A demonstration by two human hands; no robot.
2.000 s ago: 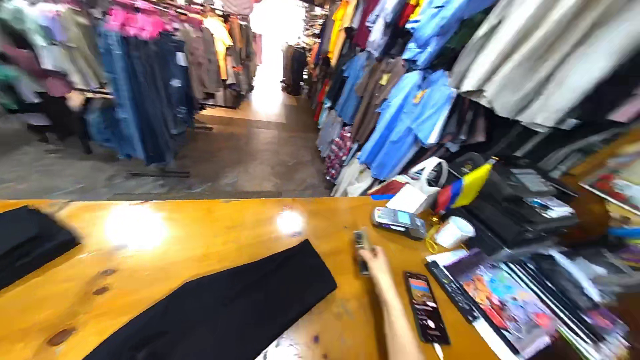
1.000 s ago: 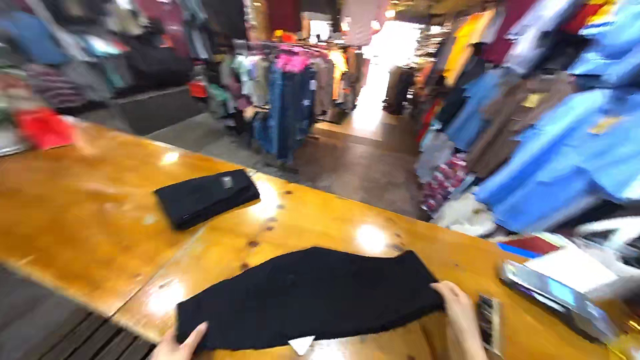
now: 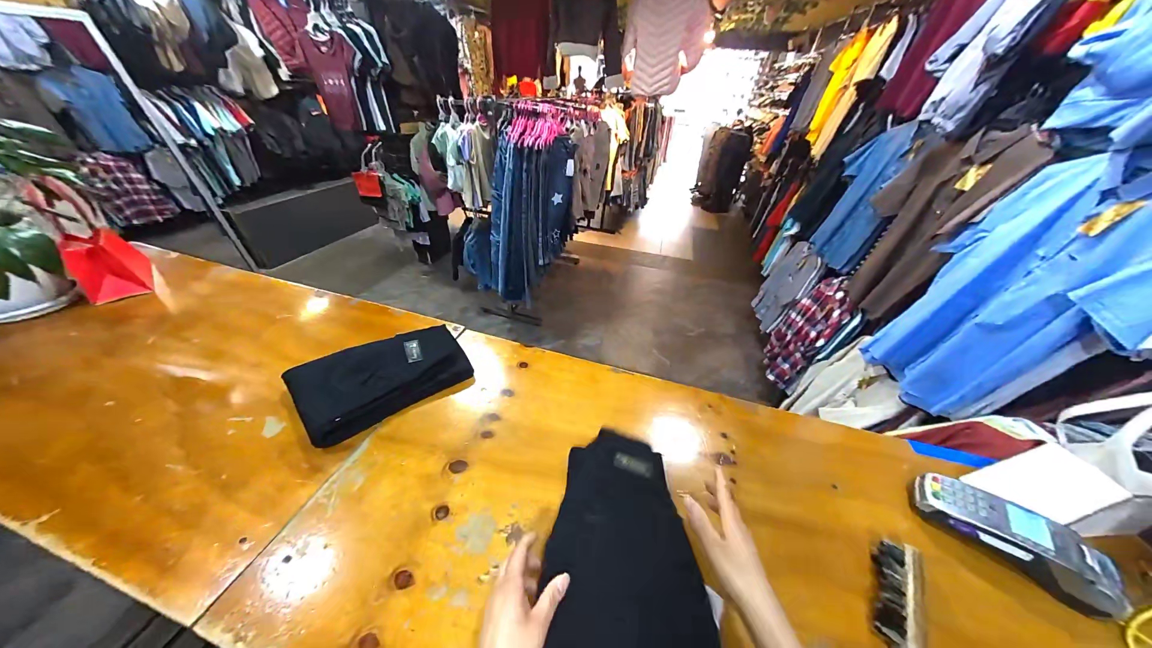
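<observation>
Black folded trousers lie lengthwise on the wooden counter, a small label near their far end. My left hand is at their left edge, fingers apart, the thumb beside the cloth; whether it touches is unclear. On the other side my right hand is spread just off the right edge, holding nothing. A second black folded garment with a label rests farther left on the counter. To the right of my right hand lies a brush with dark bristles.
A card payment terminal and a white box stand at the right. A red paper bag and a potted plant are at the far left. Clothes racks fill the shop beyond the counter.
The black trousers lay spread sideways between both hands; now they point away from me, narrower. My right hand has come off their end. The view has turned left since the oldest frame.
</observation>
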